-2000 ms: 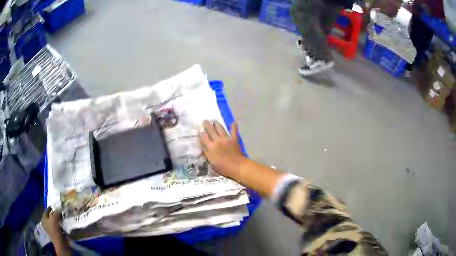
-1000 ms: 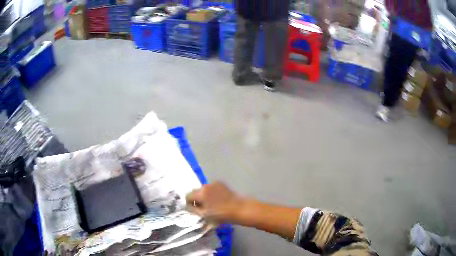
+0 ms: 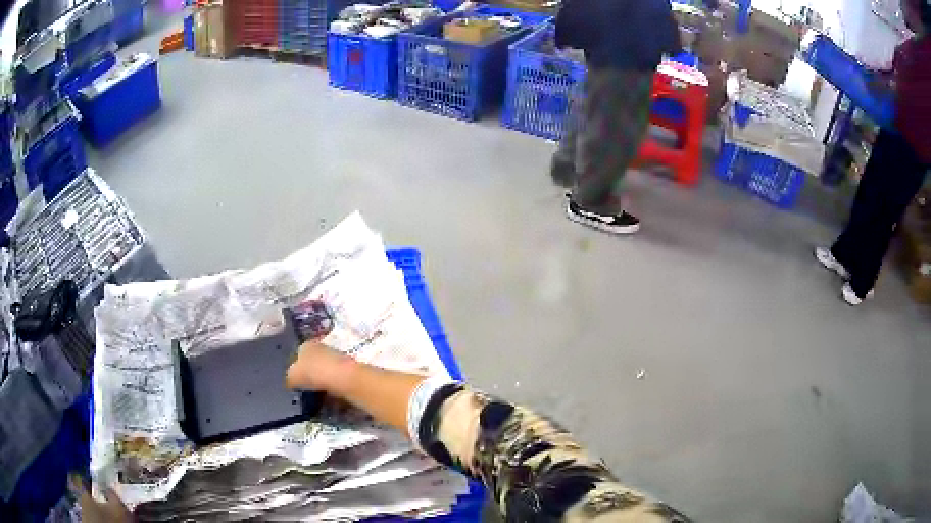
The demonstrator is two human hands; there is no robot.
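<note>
A flat black part (image 3: 241, 384) with raised ends lies on the newspaper pile (image 3: 153, 327), which rests on a blue crate (image 3: 424, 306). My right hand (image 3: 319, 370) is at the right raised edge of the black part; its fingertips are hidden, so its grip cannot be told. My left hand (image 3: 102, 505) is at the lower left corner of the pile, small, blurred and cut off by the frame's edge.
A paper-lined crate of ribbed parts (image 3: 82, 240) stands at the left. One person (image 3: 613, 102) stands beyond the pile by a red stool (image 3: 682, 123); another person (image 3: 883, 194) is at the right. Blue crates (image 3: 439, 77) line the back. Crumpled paper (image 3: 868, 509) lies at lower right.
My right hand has moved left from the pile's right edge to the black part. The view has tilted up, and my left hand shows again at the lower left. The people have shifted.
</note>
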